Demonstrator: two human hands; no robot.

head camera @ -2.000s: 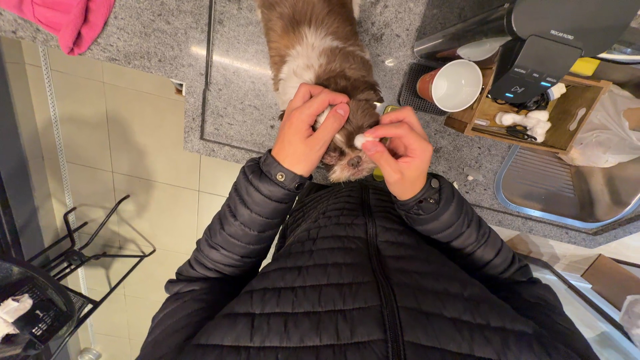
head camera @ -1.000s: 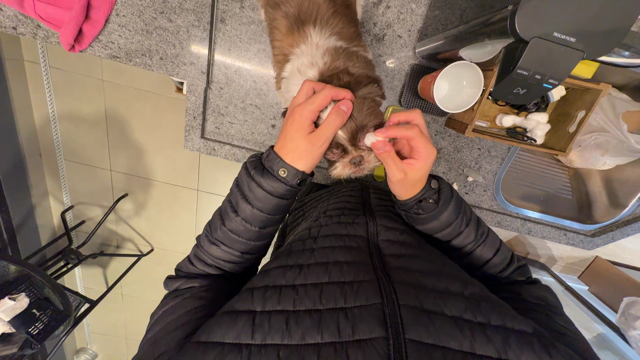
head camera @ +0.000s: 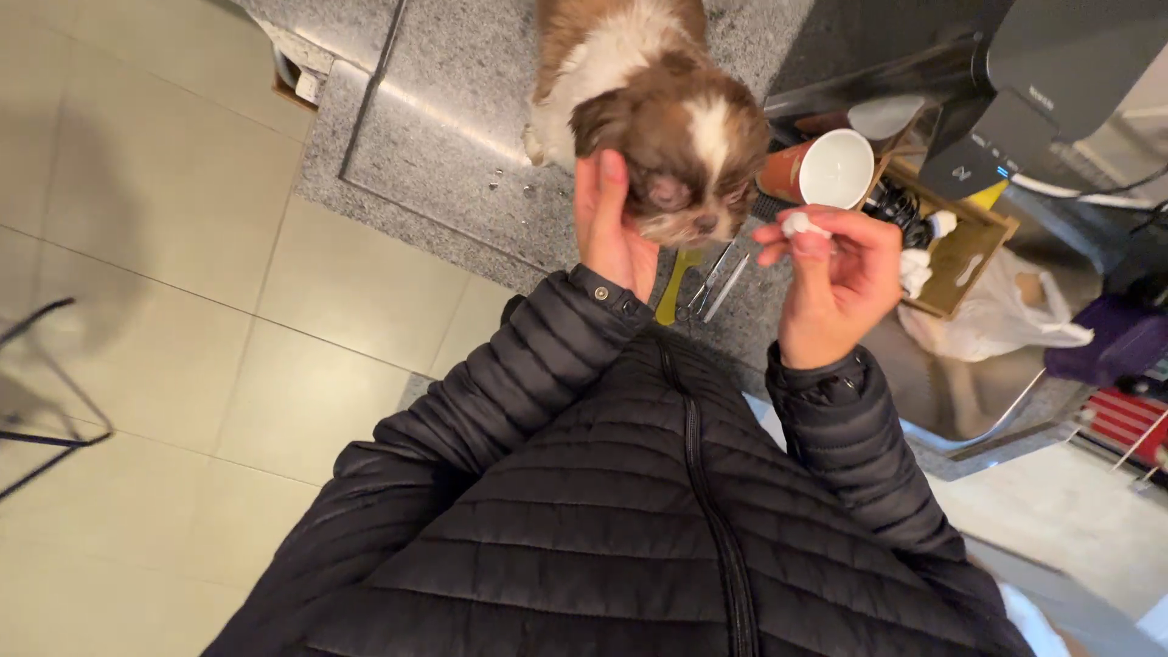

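Observation:
A small brown and white long-haired dog (head camera: 666, 128) is on the granite counter, its head facing me and slightly to the right. My left hand (head camera: 613, 224) cups the side of its head and jaw, fingers apart, with no object seen in it. To the right of the muzzle, clear of the fur, my right hand (head camera: 835, 274) pinches a white cotton ball (head camera: 805, 225) between thumb and fingers. Below the dog's chin lie a yellow-green comb (head camera: 672, 290), metal scissors (head camera: 710, 285) and a thin silver tool (head camera: 727, 288).
A paper cup (head camera: 835, 169) stands right of the dog, by a wooden tray (head camera: 972, 265) with cables and cotton. A black appliance (head camera: 1013, 128) is behind. A white plastic bag (head camera: 990, 315) lies over the steel sink (head camera: 949, 392). The counter's edge (head camera: 438, 242) runs at the left above floor tiles.
My right hand with the cotton has moved off the dog's face to the right. My left hand has gone from the top of its head to its cheek. The head is raised; the view has shifted.

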